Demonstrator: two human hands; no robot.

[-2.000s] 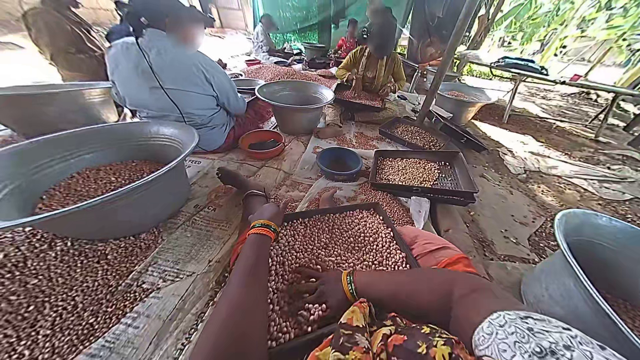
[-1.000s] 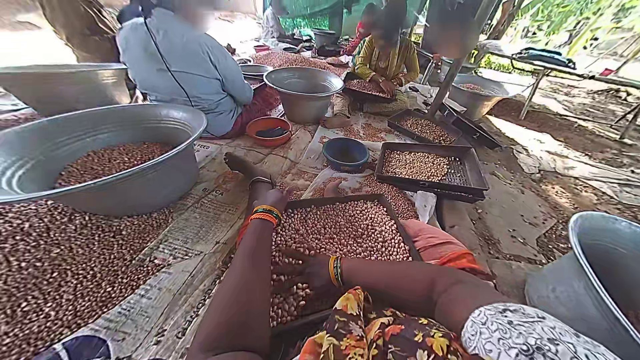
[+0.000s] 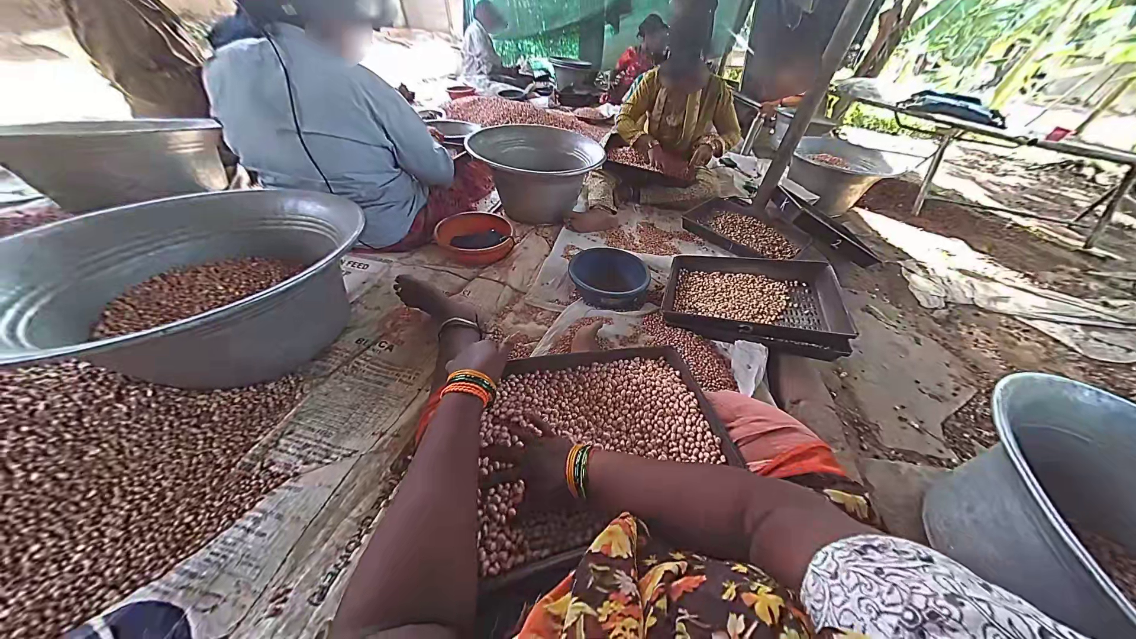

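A dark rectangular tray (image 3: 729, 439) with raised sides rests across my lap, filled with pinkish-brown nuts or seeds (image 3: 621, 404). At the tray's far left corner is my left hand (image 3: 480, 357), against the rim, its fingers partly hidden. My right hand (image 3: 535, 463) lies palm down on the nuts in the left half, fingers spread. Bangles circle both wrists. Near my body the layer is thinner and the dark tray floor shows through. Whether any nuts are pinched under the right fingers cannot be seen.
A wide metal basin (image 3: 293, 324) with nuts stands left, beside a large nut heap (image 3: 133, 479). Ahead are an orange bowl (image 3: 475, 240), a blue bowl (image 3: 610, 277) and a perforated tray (image 3: 821, 319). Another metal tub (image 3: 985, 497) stands right. Several people sit farther off.
My right hand stays on the nuts, with only a small shift. The left hand remains at the tray's far left corner. The nut layer near my body looks thinner than two seconds ago.
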